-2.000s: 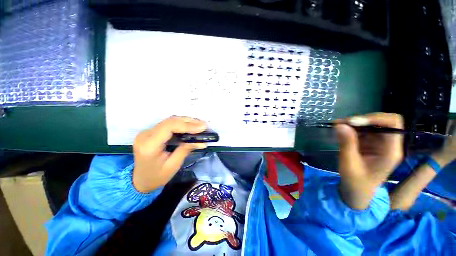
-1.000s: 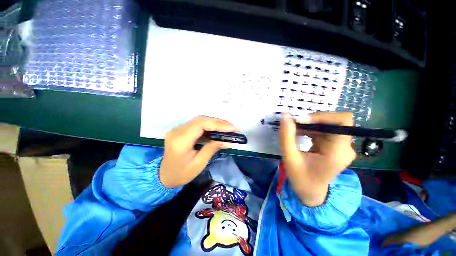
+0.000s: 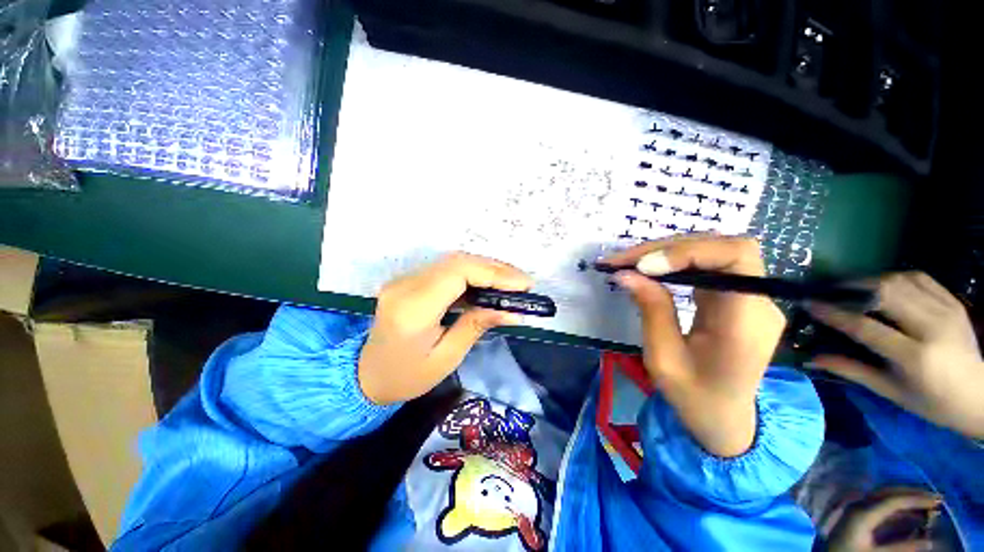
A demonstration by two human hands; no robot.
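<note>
My left hand pinches a glossy black housing at its left end, seen edge-on over the paper's front edge. My right hand holds a long black pen-like tool between thumb and fingers. Its tip is right of the housing, apart from it, with a small dark part at or near it. I cannot tell if the tip holds the part. Black parts stand in rows on a pale sheet at the right. Silvery specks lie scattered on the white paper.
Stacked clear blister trays are at the left, beside a crumpled plastic bag. A large black tray spans the far edge. Another person's hand is close at the right. A cardboard box is below left.
The view has shifted, so the bench things sit further right. My right hand has come left with the tool, near the housing. Another person's hand has come in beside the tool's rear end.
</note>
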